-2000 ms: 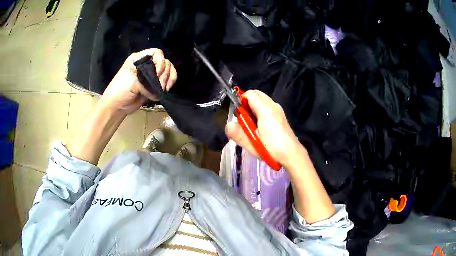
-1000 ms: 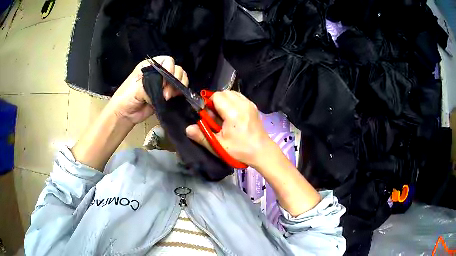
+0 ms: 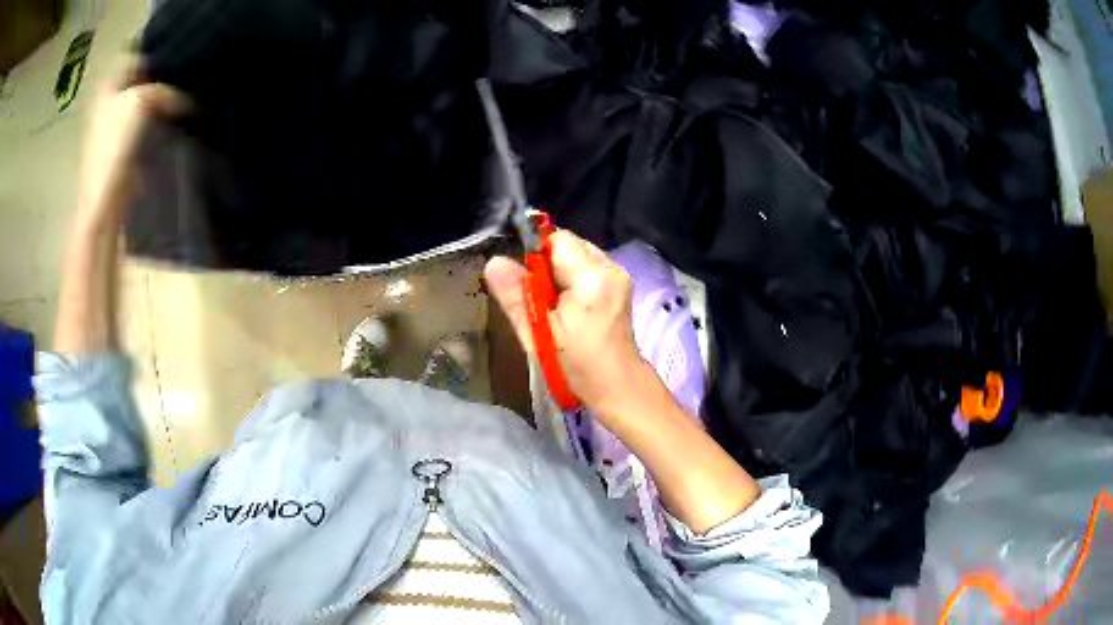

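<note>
My right hand holds the scissors by their red-orange handles, with the silver blades pointing up and away over the black cloth and looking closed. My left hand is blurred at the upper left, over the edge of the grey-walled bin filled with black pieces. Its fingers lie against dark cloth, and I cannot tell whether they grip a piece. The heap of black fabric covers the table to the right of the scissors.
Lilac patterned cover shows under the heap's near edge. An orange ring lies at the right. A clear plastic bag and an orange coil are at lower right. A blue bin stands at far left, and shoes show on the tiled floor.
My left hand has moved left and up to the bin, and the black piece no longer hangs between my hands. The scissors have moved off that piece and now point upward.
</note>
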